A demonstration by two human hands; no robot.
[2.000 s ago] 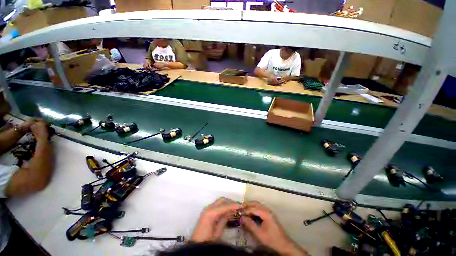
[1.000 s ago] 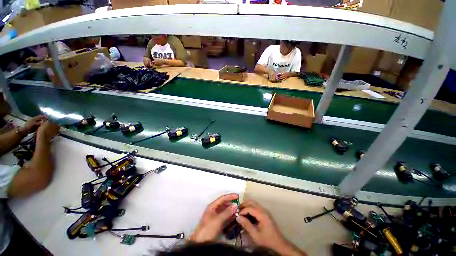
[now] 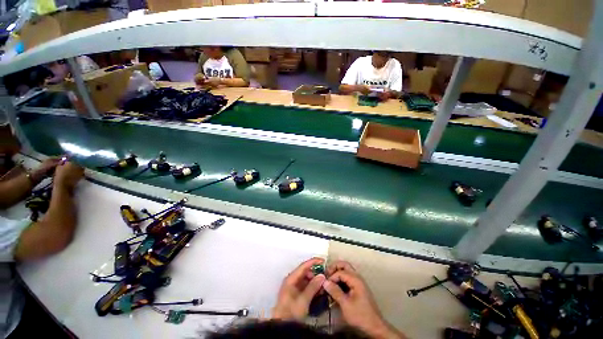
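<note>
My left hand (image 3: 299, 291) and my right hand (image 3: 354, 298) are close together over the seam of the worktop. My left fingers pinch a small green circuit board (image 3: 319, 269). A black wired unit (image 3: 319, 304) hangs below it between the hands. My right fingertips touch the board's lower side and hold a short dark piece (image 3: 343, 287), too small to name. Fingers hide the joint between board and unit. A pile of units (image 3: 149, 255) with yellow-orange bands lies to the left, and a denser pile (image 3: 522, 308) lies to the right.
A green conveyor belt (image 3: 370, 198) with spaced units runs beyond the bench edge. An open cardboard tray (image 3: 390, 145) stands on its far side. A slanted post (image 3: 529, 165) rises at right under a white shelf rail (image 3: 284, 36). A person's arms (image 3: 56, 212) work at left; two people sit opposite.
The units on the belt have moved to the right. The green board shows above my fingertips, where it was hidden two seconds ago. The person opposite at right now has a green item in front.
</note>
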